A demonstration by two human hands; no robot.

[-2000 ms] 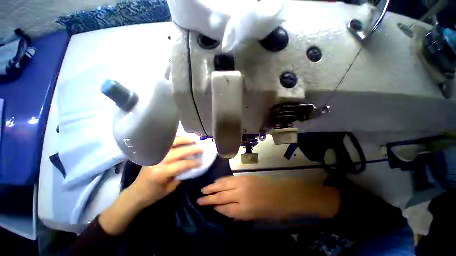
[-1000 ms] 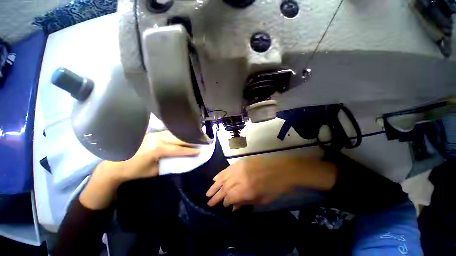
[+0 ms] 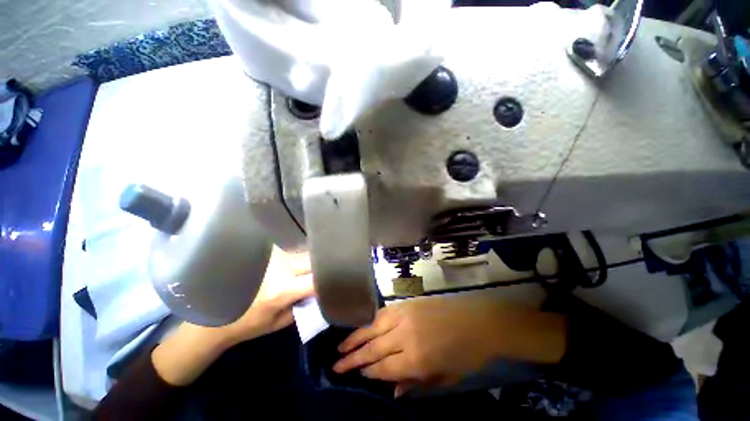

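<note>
The white sewing machine (image 3: 395, 148) stands in front of me. Dark cloth (image 3: 329, 362) lies at the near edge below the needle area, with a small pale cloth piece (image 3: 311, 319) on it. My left hand (image 3: 280, 296) is at the pale piece, left of the needle area; the lamp and the machine's front part hide some of it, and its fingertips do not show clearly. My right hand (image 3: 411, 341) lies palm down on the dark cloth, fingers slightly apart, right of the pale piece. The presser foot area (image 3: 405, 267) is partly hidden behind the machine's front part.
The white lamp (image 3: 210, 263) stands left of the machine head. White cloth (image 3: 329, 49) hangs over the head. Black-handled scissors (image 3: 594, 259) lie right of the needle beside a dark bundle (image 3: 508, 256). Pale folded cloth (image 3: 123, 279) lies left. A blue surface (image 3: 37, 205) is at far left.
The view dipped closer and then drew back. Less of the pale piece shows now. My left hand is more hidden behind the lamp and machine part; my right hand stays on the dark cloth.
</note>
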